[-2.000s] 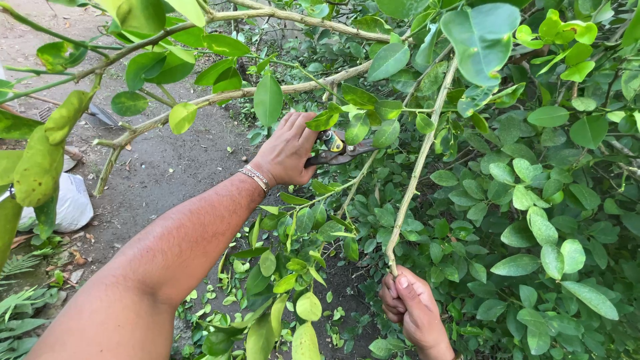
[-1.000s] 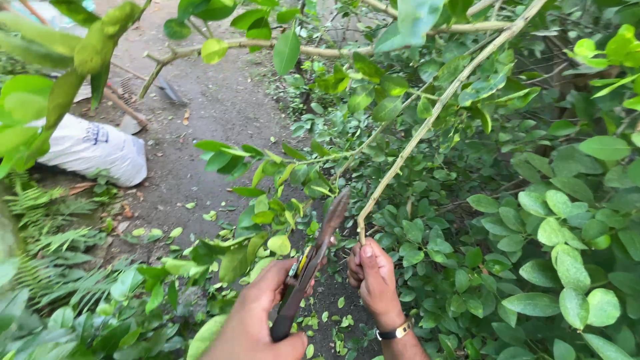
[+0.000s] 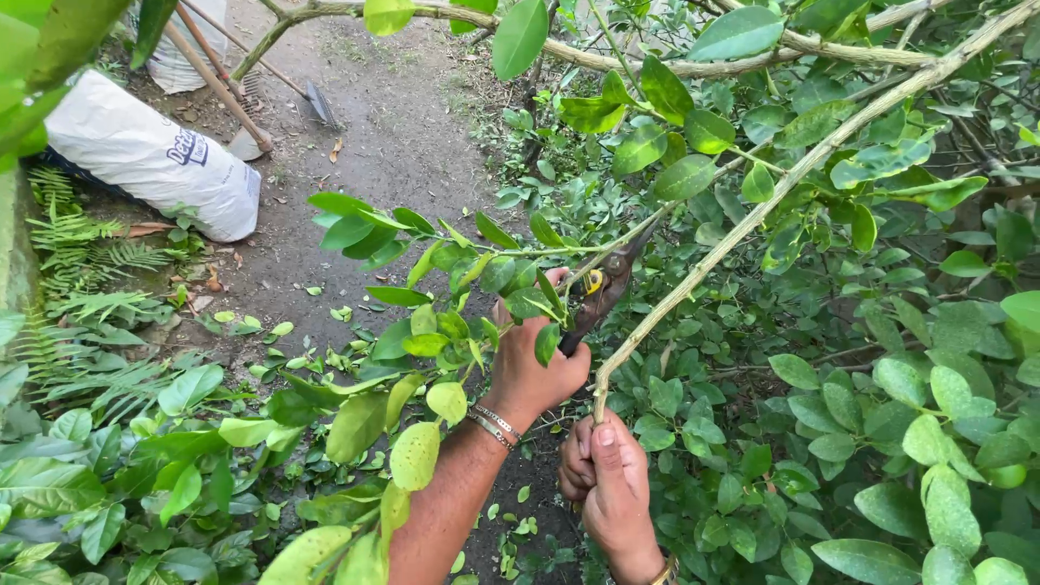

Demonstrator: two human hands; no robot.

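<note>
My left hand (image 3: pixel 532 370), with a chain bracelet at its wrist, is closed on a pair of pruning shears (image 3: pixel 605 296) with dark blades and a yellow part. Their blades point up and right and meet a thin leafy side branch (image 3: pixel 626 240); leaves partly cover the fingers, and whether the blades are closed on the stem cannot be told. Lower and to the right, my right hand (image 3: pixel 609 479) grips the bottom end of a long bare branch (image 3: pixel 731 244), which slants up to the upper right. A watch or band shows partly at that wrist.
A white sack (image 3: pixel 154 154) bearing writing lies at the upper left. Beside it are wooden tool handles (image 3: pixel 215 77) and a metal tool head (image 3: pixel 321 106). A thick branch (image 3: pixel 585 57) crosses above. Dense foliage (image 3: pixel 853 406) fills the right; cut leaves lie on the dirt ground (image 3: pixel 390 138).
One second ago the shears were lower, near my right hand; my left hand has since brought them up to the thin leafy branch. My right hand keeps its grip on the long branch.
</note>
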